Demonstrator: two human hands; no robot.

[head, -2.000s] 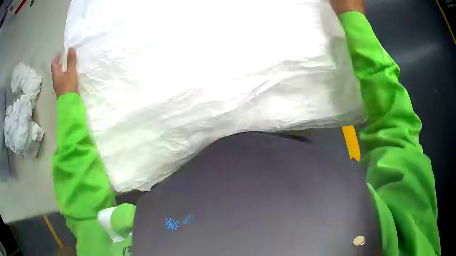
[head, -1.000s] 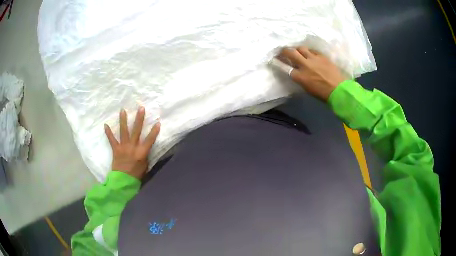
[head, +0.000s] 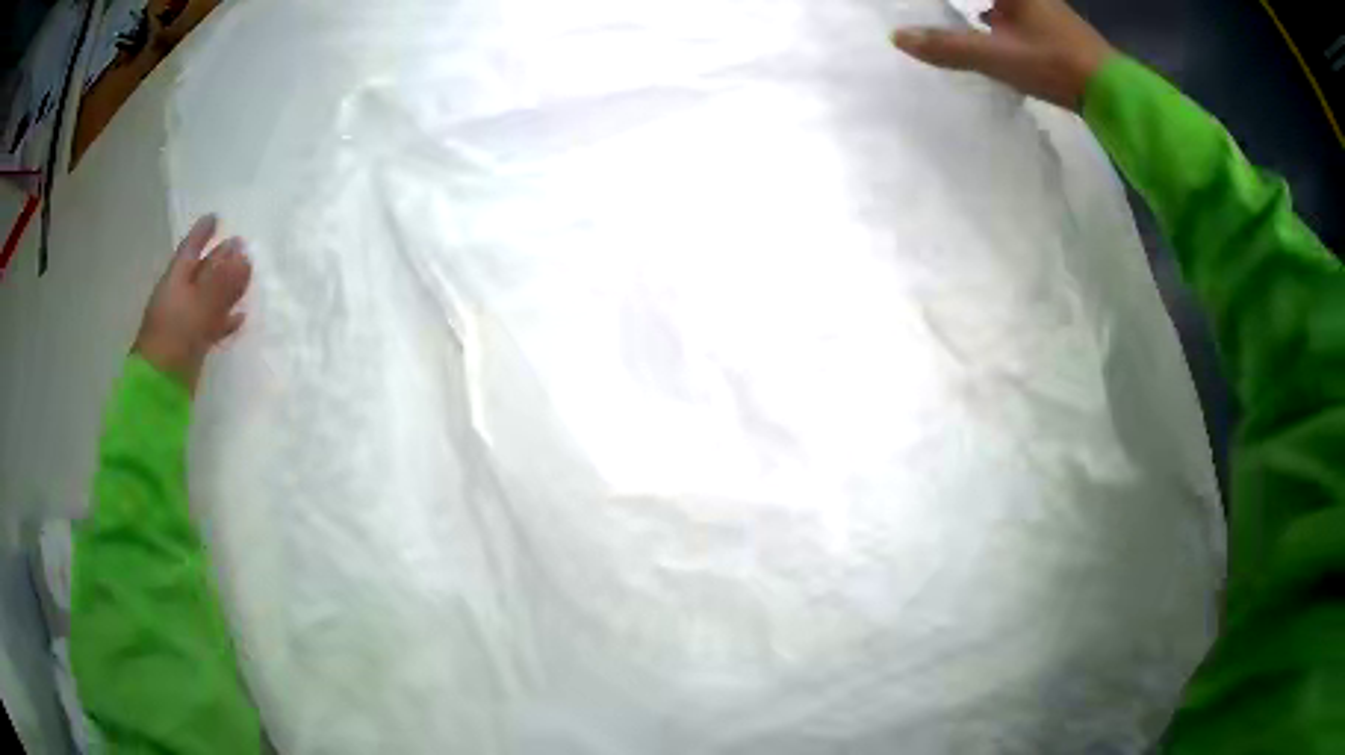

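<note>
A large white, wrinkled tissue sheet fills most of the head view, with a raised crease running down its left part. My left hand is at the sheet's left edge, fingers bent and slightly apart, with no clear grip on it. My right hand is at the sheet's upper right edge. Its thumb is stretched out to the left over the sheet, and its other fingertips are cut off by the top of the picture. A layered white edge shows below the right hand. The stack under the sheet is mostly hidden.
The pale worktable shows at left, with a red thin item and a dark thin strip near its far edge. Brown material is at the top left. Whitish material lies partly behind my left sleeve. Dark floor with a yellow line is at right.
Both hands have moved from the sheet's near part outward and up to its left and upper right edges. The white sheet now covers the lower view, hiding the apron.
</note>
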